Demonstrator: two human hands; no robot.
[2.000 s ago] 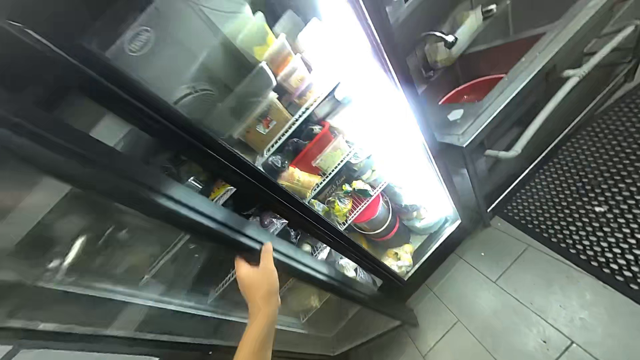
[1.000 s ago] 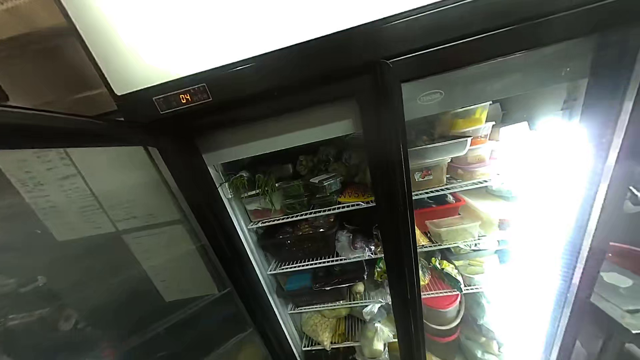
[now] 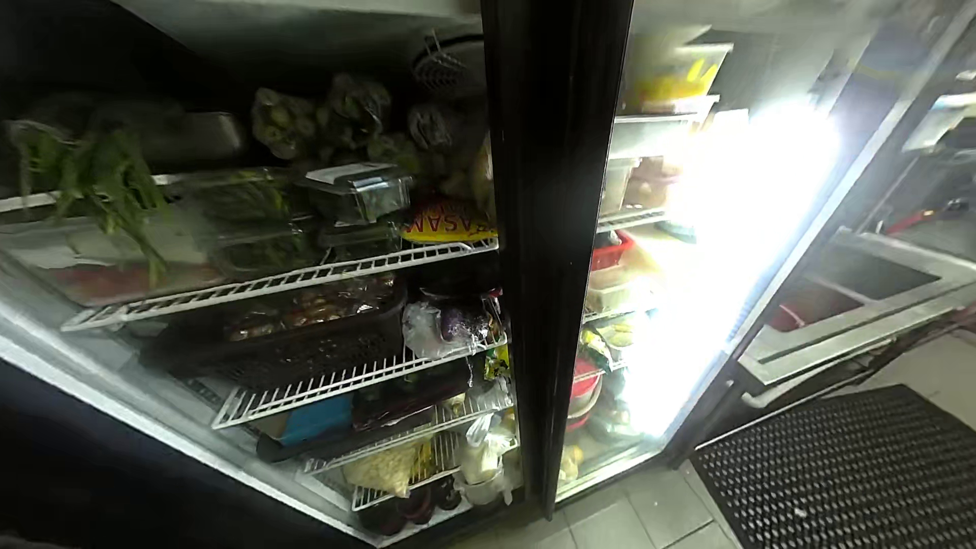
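Neither my left hand nor my right hand shows in the head view. Before me stands a tall refrigerator, its left section uncovered, with a black centre post. Leafy greens hang over the top wire shelf, beside a clear plastic container and a yellow-and-red packet. Below, a dark perforated basket stands left of a plastic bag with something purple. Lower down are a blue item, a bag of pale food and a tied white bag.
The bright right section holds a tub with yellow contents, a red basket and a red-lidded bucket. A metal sink lies at the right, above a black perforated floor mat on grey tiles.
The view has swung and come closer to the left section. The hand seen on the door's edge two seconds ago is out of view, and that section, earlier behind glass, now shows uncovered.
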